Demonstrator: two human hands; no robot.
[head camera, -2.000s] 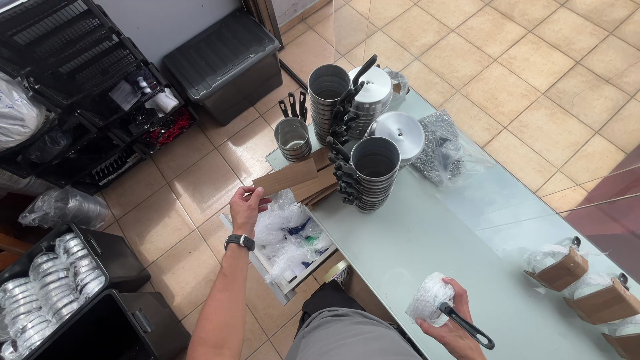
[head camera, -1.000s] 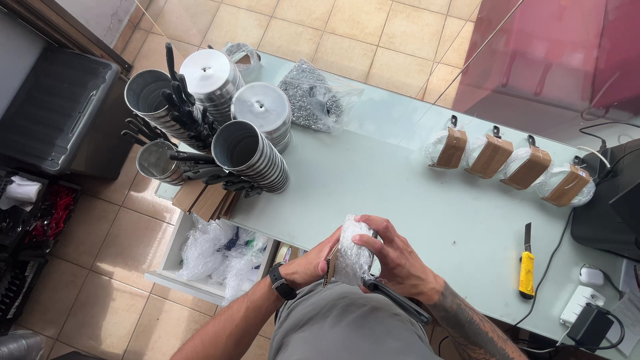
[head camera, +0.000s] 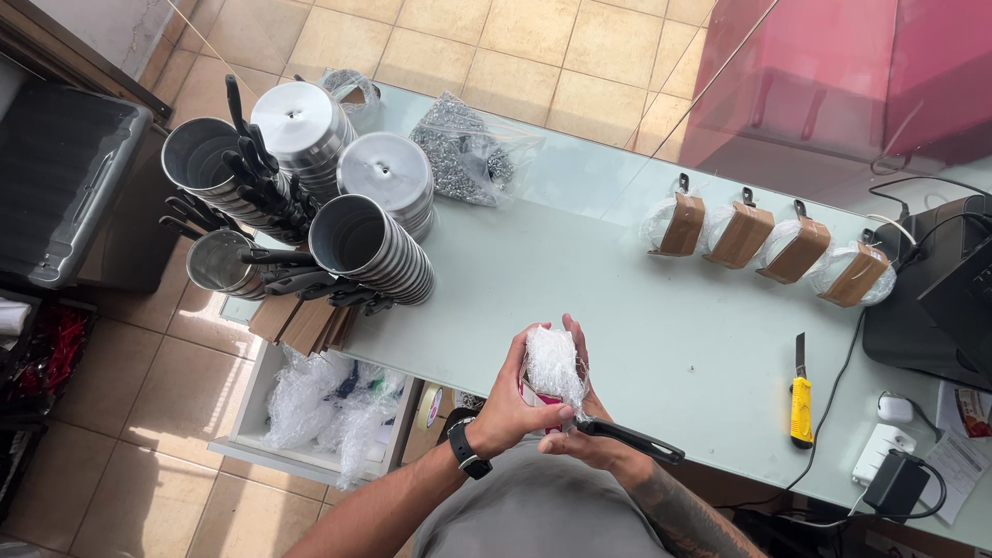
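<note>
Both hands hold a small pan wrapped in bubble wrap (head camera: 552, 363) above the near edge of the glass-topped table (head camera: 558, 271). My left hand (head camera: 515, 391) presses a cardboard piece with a printed side (head camera: 536, 397) against the wrap. My right hand (head camera: 590, 422) supports the bundle from the other side. A black handle (head camera: 634, 440) sticks out toward the lower right. At the table's far right edge stand several wrapped pans with cardboard bands (head camera: 740, 235). Stacks of metal pots with black handles (head camera: 372, 248) stand at left, beside flat cardboard strips (head camera: 306, 322).
An open drawer (head camera: 310, 457) below the table holds bubble wrap (head camera: 310, 399). A yellow utility knife (head camera: 801, 411) lies at right with its blade out, near cables and a power strip (head camera: 883, 453). A plastic bag of small metal parts (head camera: 461, 151) lies behind the pots.
Two seconds ago my left hand was at the cardboard strips over the drawer, apart from my right hand with the wrapped pan. Now both hands are together on the pan. The view has swung right.
</note>
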